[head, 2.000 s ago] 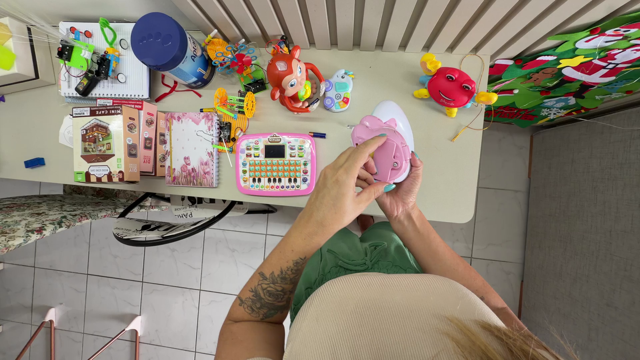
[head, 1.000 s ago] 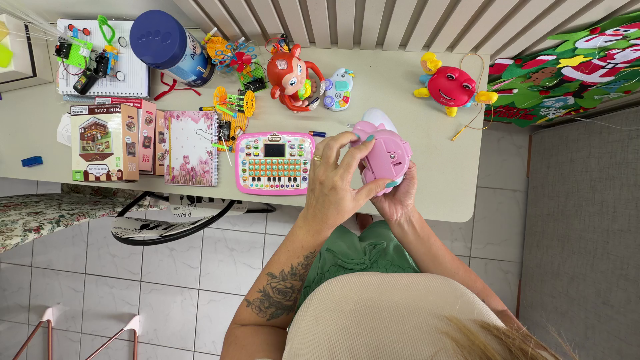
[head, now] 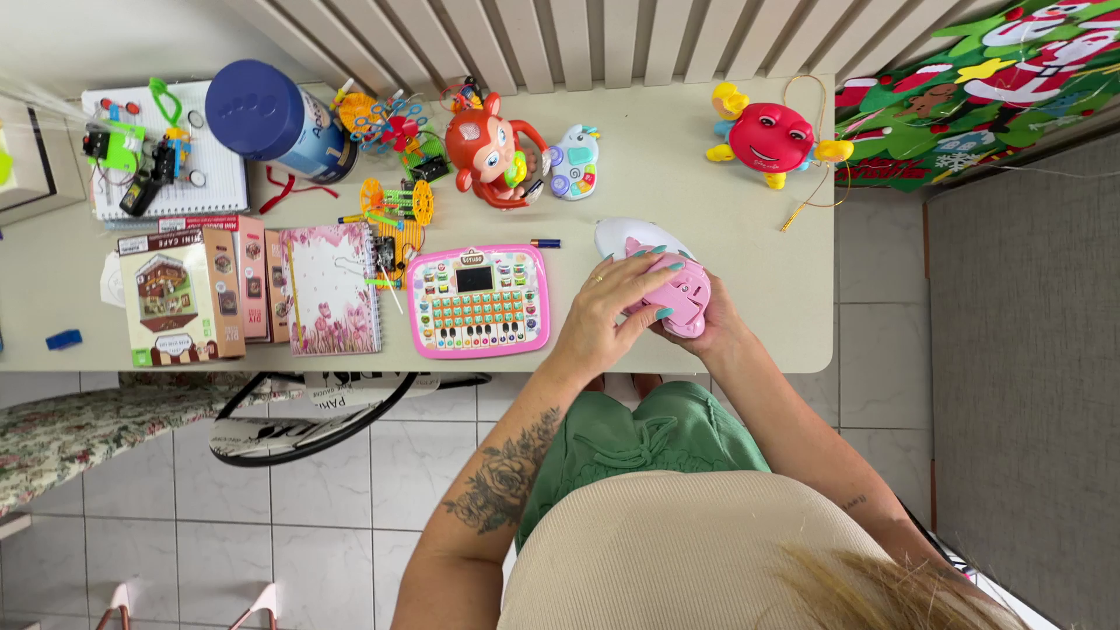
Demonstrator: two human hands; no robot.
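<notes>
Both hands hold a pink plastic toy above the table's near edge. It has rounded projections, and its exact kind cannot be told. The left hand on the image's left, my left hand, has its fingers over the top of the toy and its thumb on the near side. My right hand supports it from the right and below; some of its fingers are hidden. A white oval object lies just beyond the pink toy, partly covered by it. A pink toy tablet lies left of the hands.
A red smiling toy stands at the back right. Along the back are a monkey toy, a small elephant-like toy and a blue-lidded can. Boxes, a floral notebook and a battery lie leftward.
The hand on the image's left has shifted over the pink toy, its fingers now spread across the top. The pink toy has turned somewhat in the hands.
</notes>
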